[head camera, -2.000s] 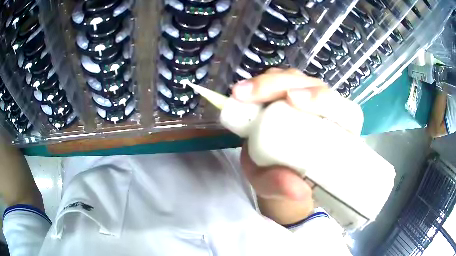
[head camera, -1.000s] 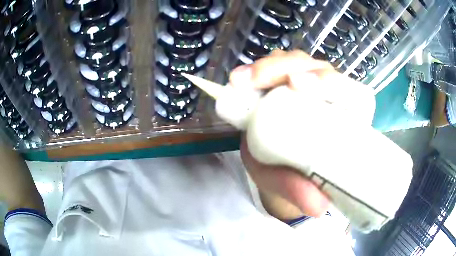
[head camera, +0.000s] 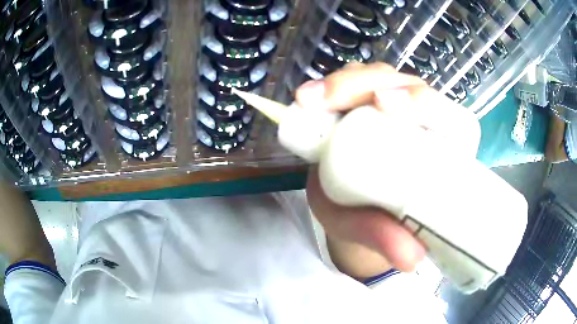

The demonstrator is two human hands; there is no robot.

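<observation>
My right hand [head camera: 373, 95] is shut around a white squeeze bottle [head camera: 417, 171], which lies tilted with its base at the lower right. Its thin pale-yellow nozzle [head camera: 260, 105] points up and left, its tip at the glossy black parts [head camera: 228, 101] in the lower middle column. Whether the tip touches a part, I cannot tell. The parts stand closely stacked in columns in a clear plastic tray [head camera: 182, 126]. My left forearm shows at the left edge; my left hand is out of the picture.
A brown board edge [head camera: 145, 183] and green bench cover [head camera: 512, 136] show along the tray's near side. Clear plastic-wrapped items [head camera: 531, 92] lie at the right. A person's arm [head camera: 557, 138] shows at the right edge. A dark wire rack [head camera: 538, 266] stands at the lower right.
Since two seconds ago, my right hand and the bottle have moved slightly right, and the nozzle tip has shifted a little up the same column. The left forearm has barely moved.
</observation>
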